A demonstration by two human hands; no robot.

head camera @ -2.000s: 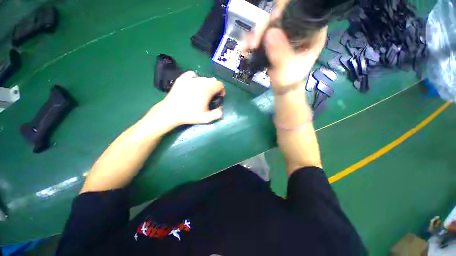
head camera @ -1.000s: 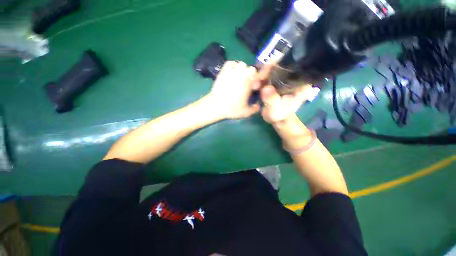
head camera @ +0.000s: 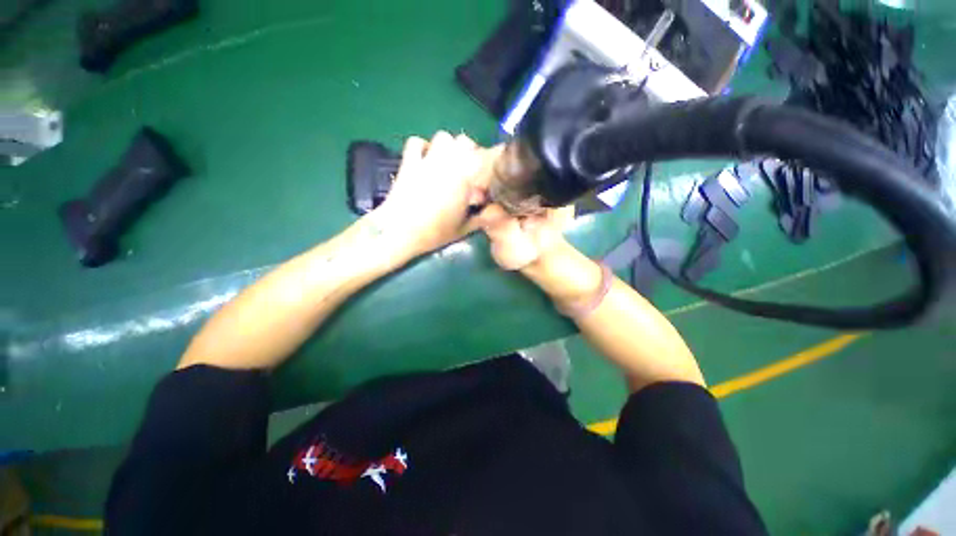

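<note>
A black grip body [head camera: 369,178] lies on the green bench, its near end under my left hand [head camera: 435,194], which is closed on it. My right hand [head camera: 524,230] is beside my left hand, its fingers around the lower part of the black electric screwdriver [head camera: 561,131]. The screwdriver stands over the grip's right end. Its tip and the spot it meets are hidden by my fingers and the tool.
A screw feeder [head camera: 592,37] stands behind the screwdriver, a black block [head camera: 503,63] left of it. A pile of cover plates [head camera: 860,79] lies right, behind a looping black cable [head camera: 776,311]. Other grip bodies [head camera: 121,199] lie left. A white object [head camera: 29,134] is at the left edge.
My right hand has come from over the feeder to beside my left hand with the screwdriver. The cable now loops across the right side. The view has shifted slightly.
</note>
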